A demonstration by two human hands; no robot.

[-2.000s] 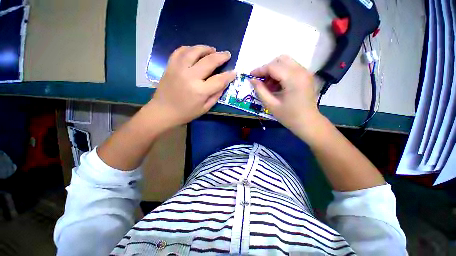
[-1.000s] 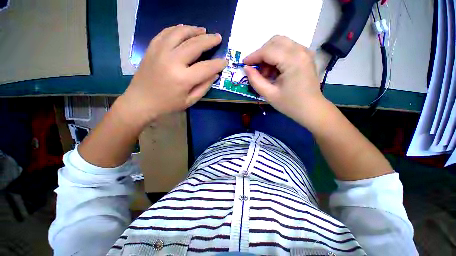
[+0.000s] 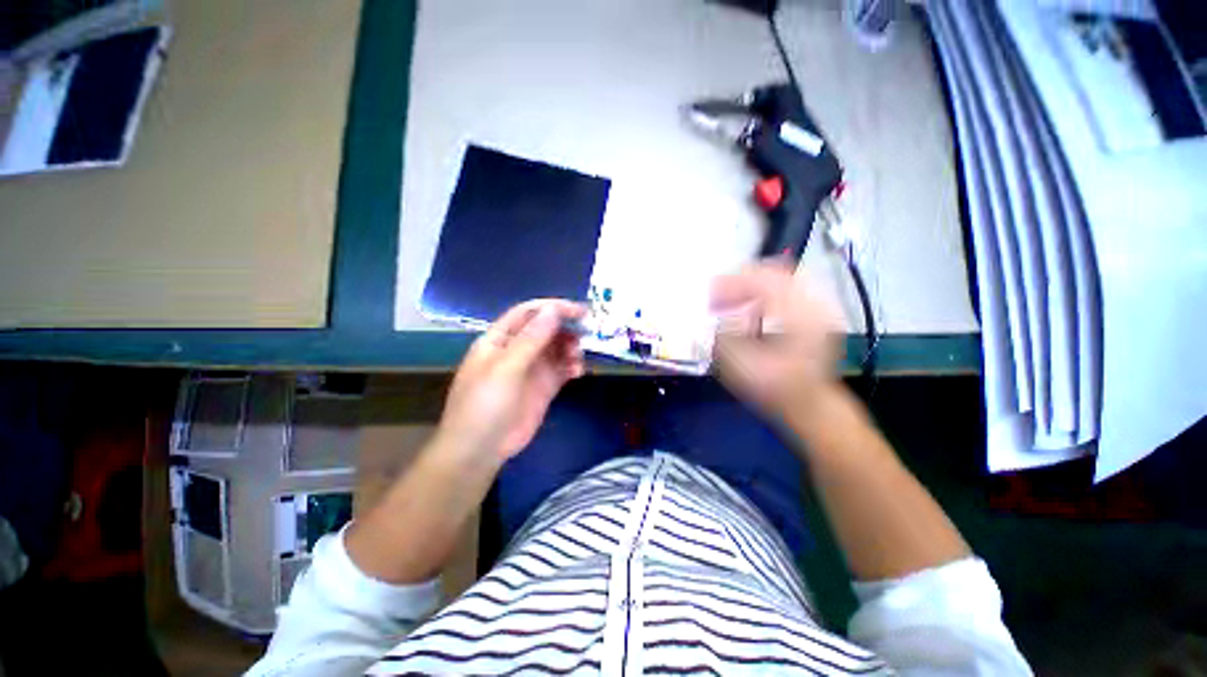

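The flat unit lies on the pale mat, with a dark panel (image 3: 519,236) on its left half and a bright white right half. A small circuit board (image 3: 638,347) with thin wires is at its near edge. My left hand (image 3: 510,377) has its fingertips around the unit's near edge, left of the board. My right hand (image 3: 778,337) is blurred, over or beside the unit's near right corner; whether it holds anything cannot be seen. The black soldering gun (image 3: 794,165) with a red trigger lies beyond my right hand, nose pointing left.
White-edged stacked units (image 3: 1032,251) stand at the right and overhang the bench edge (image 3: 927,352). A cardboard sheet (image 3: 252,172) at the left bears another dark-and-white unit (image 3: 99,99). The gun cord (image 3: 863,298) hangs over the near edge. More units (image 3: 205,509) lie in a box below.
The view has shifted, showing more of the bench. My right hand has moved right, away from the board and wires. My left hand has moved off the dark panel to the unit's near edge.
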